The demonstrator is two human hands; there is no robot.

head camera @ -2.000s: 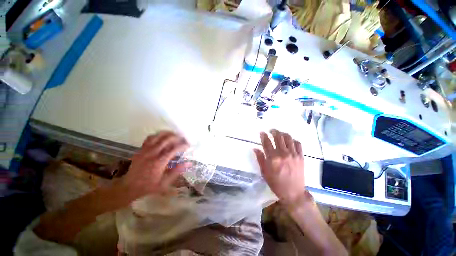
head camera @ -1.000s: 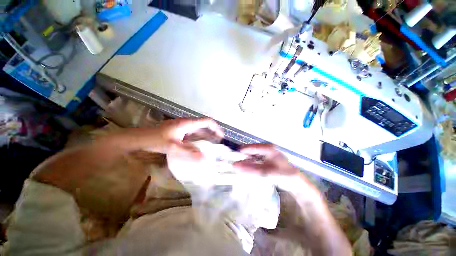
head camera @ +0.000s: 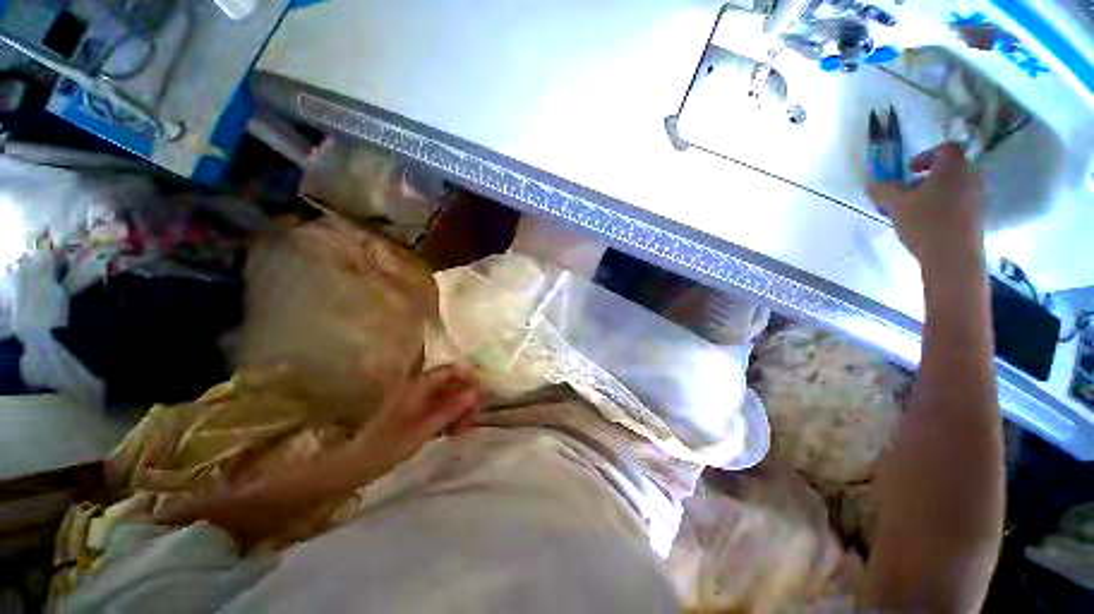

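Thread snips with blue handles are on the machine bed, dark blades pointing away from me. My right hand is at them, fingers around the handle end. Sheer white fabric with a patterned lace trim lies over my lap, below the table's front edge. My left hand is low at the left side of this fabric, blurred, with its fingers curled; whether it pinches the fabric cannot be told. The presser foot and needle area is at the top, with no fabric under it.
The white table has a measuring tape strip along its front edge. A flat black rectangle lies at the right end. Cream-yellow satin is heaped at the left. More cream fabric hangs below the table at the right.
My hands have parted from the bunched white fabric, which now lies spread on my lap. My right hand has moved up to the snips, my left hand down and left. The view has shifted down and closer.
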